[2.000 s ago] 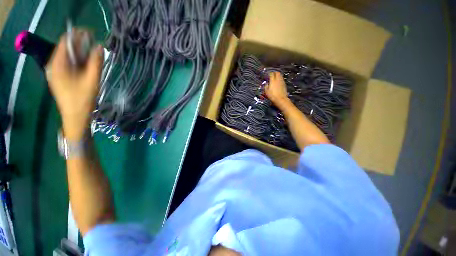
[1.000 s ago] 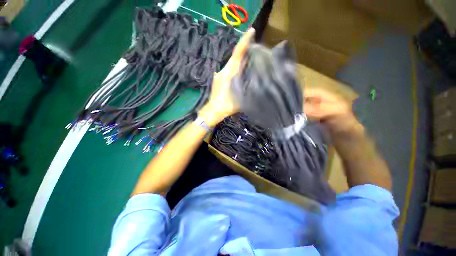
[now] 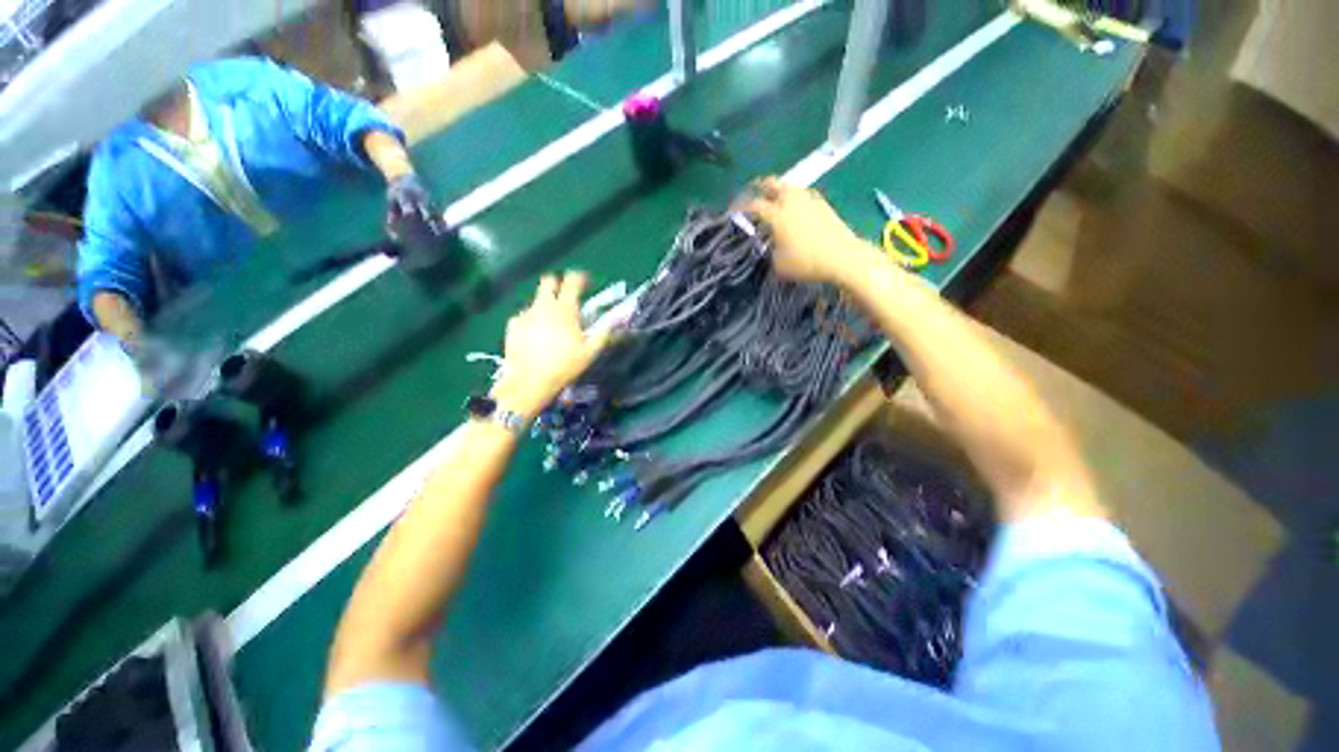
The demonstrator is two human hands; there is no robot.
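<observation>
A pile of dark grey power cords (image 3: 749, 331) lies on the green bench, with blue and white wire tips towards the lower left. My right hand (image 3: 805, 235) grips the looped upper end of the cords, beside a small white band. My left hand (image 3: 546, 345) is at the pile's left side, near the wire tips, fingers apart; its contact with the cords is unclear. Scissors (image 3: 913, 241) with yellow and red handles lie right of the pile.
The cord carton (image 3: 793, 595) stands open below the bench edge, with tied cords inside. A dark barrel with a pink end (image 3: 646, 140) and dark units with blue wires (image 3: 206, 456) are on the belt. A co-worker (image 3: 235, 162) is opposite. A metal post (image 3: 859, 74) stands beyond my right hand.
The cord bundle held above the carton has moved onto the bench pile. Both hands have moved from the carton side to the pile, and the view has turned towards the co-worker.
</observation>
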